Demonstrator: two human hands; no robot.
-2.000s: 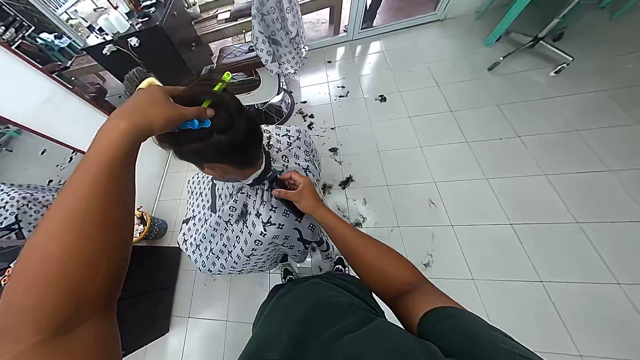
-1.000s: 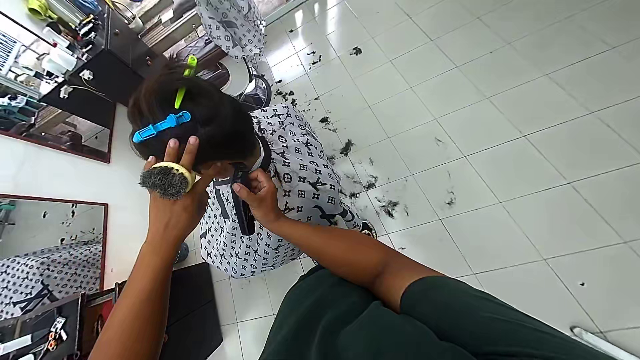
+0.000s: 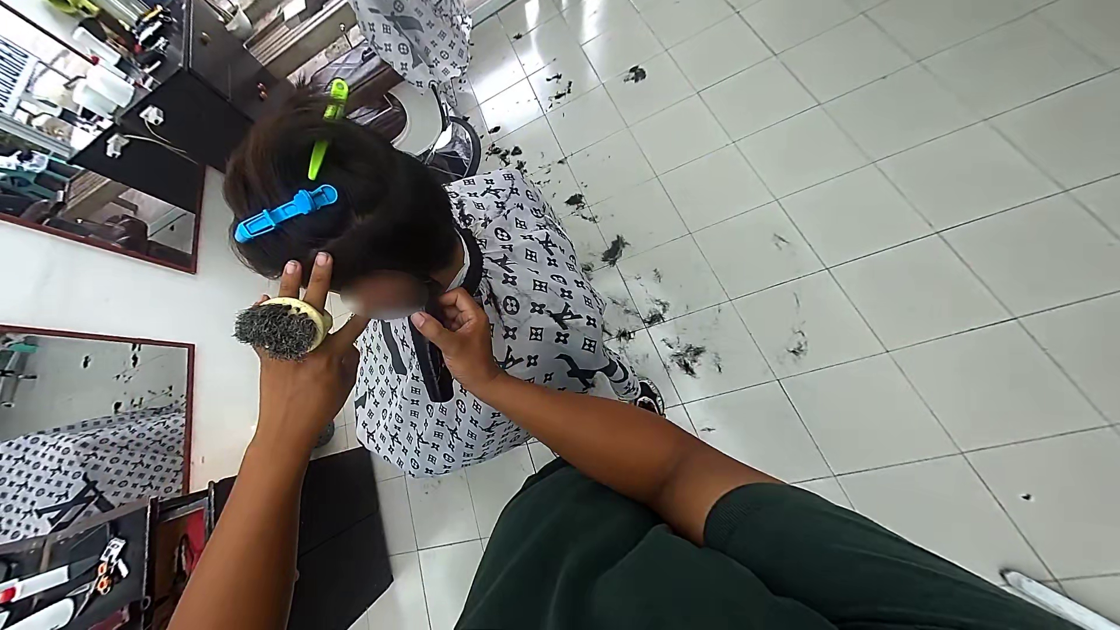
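A seated person wears a white patterned barber cape. In their dark hair sit a blue hair clip and a lime-green hair clip. My left hand holds a round grey-bristled brush against its back, with fingertips touching the hair near the side of the head. My right hand grips a black hair clipper beside the person's face and neck; its upper end is partly hidden by my fingers.
Cut hair lies scattered on the tiled floor. At left are a wall mirror and an open drawer with scissors and tools. A dark cabinet stands at upper left, near another caped figure.
My left hand has come down from the top of the head to its side, showing the brush. The clipper in my right hand has moved from the nape area towards the side of the face.
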